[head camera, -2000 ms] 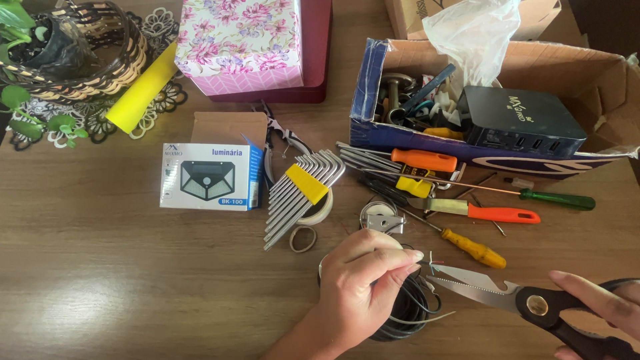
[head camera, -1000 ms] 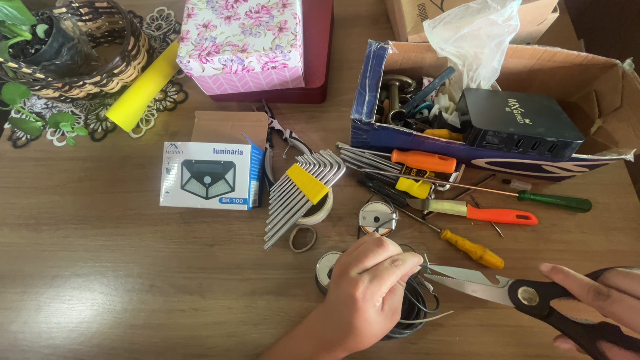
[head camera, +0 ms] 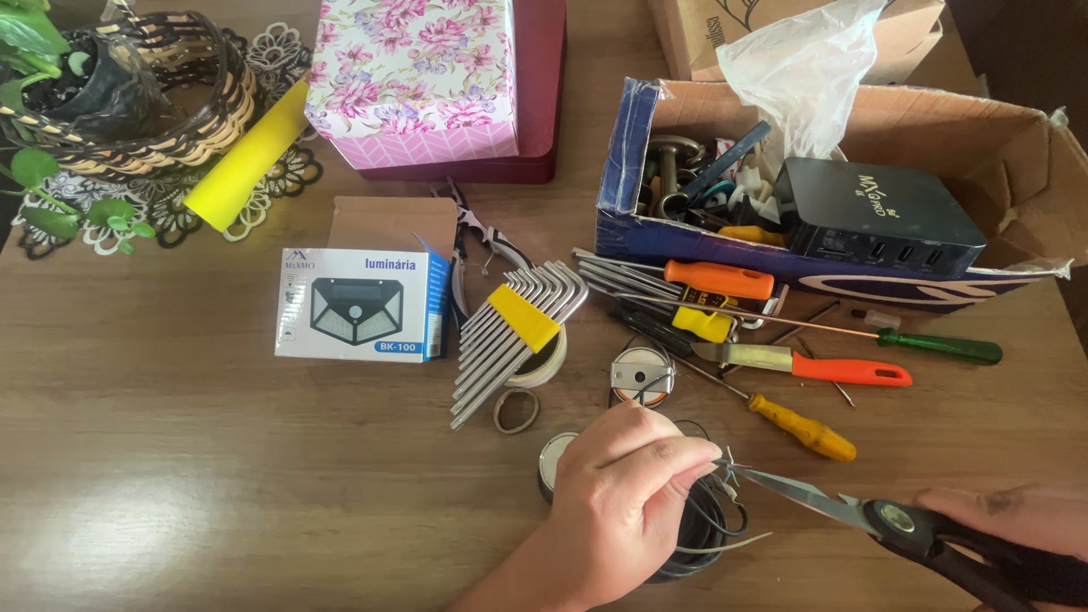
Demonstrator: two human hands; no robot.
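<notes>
Between its thumb and forefinger, my left hand (head camera: pixel 625 501) pinches the end of a thin black cable (head camera: pixel 722 461), where fine coloured wires stick out. My right hand (head camera: pixel 1011 518), cut off by the frame's right edge, holds black-handled scissors (head camera: pixel 897 517). The scissor blades point left, with their tips at the wires; whether they touch them is unclear. A coil of black cable (head camera: pixel 701 531) lies under my left hand, partly hidden. Just beyond the hand is a round part with a metal bracket (head camera: pixel 642 376), and another round white-faced part (head camera: pixel 557 455) shows beside the wrist.
Hex keys in a yellow holder (head camera: pixel 523 319), pliers (head camera: pixel 493 242) and a luminária box (head camera: pixel 353 306) lie left of centre. Screwdrivers (head camera: pixel 803 429) and an orange-handled knife (head camera: pixel 850 370) lie beyond my hands. An open cardboard box (head camera: pixel 850 272) holds tools and a black device (head camera: pixel 880 212).
The scissors' blades, apart in the earlier frames, now look closed or nearly closed at the wire end. My left hand keeps its pinch on the cable.
</notes>
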